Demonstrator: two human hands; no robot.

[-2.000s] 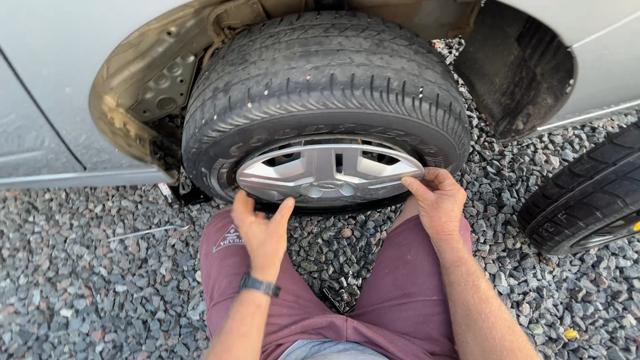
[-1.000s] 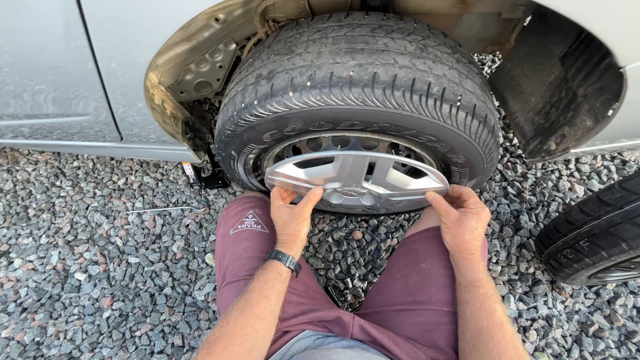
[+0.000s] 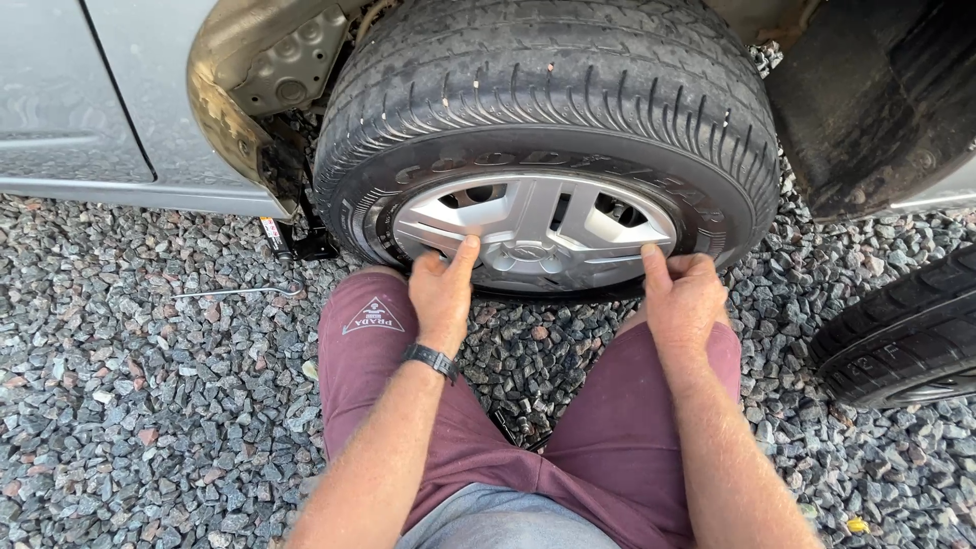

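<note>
A silver plastic wheel cover (image 3: 534, 221) lies over the wheel of a Goodyear tyre (image 3: 549, 107), inside the car's wheel arch. My left hand (image 3: 444, 286) grips the cover's lower left part, thumb on its face and fingers at a spoke opening. With the thumb on the face and bent fingers by the rim, my right hand (image 3: 682, 293) holds the cover's right edge. Some fingertips are hidden behind the cover or the thumbs. A dark wheel rim shows through the cover's openings.
At right on the gravel (image 3: 152, 381) lies another tyre (image 3: 907, 328). A thin metal rod with a hooked end (image 3: 244, 291) lies at left, near a jack (image 3: 293, 242) beside the car's sill (image 3: 137, 195). Small dark tools (image 3: 518, 431) lie between my legs.
The wheel cover, tilted away from the wheel one second ago, now lies against it. My left hand, off the cover two seconds ago, now grips it. The view is nearer the wheel.
</note>
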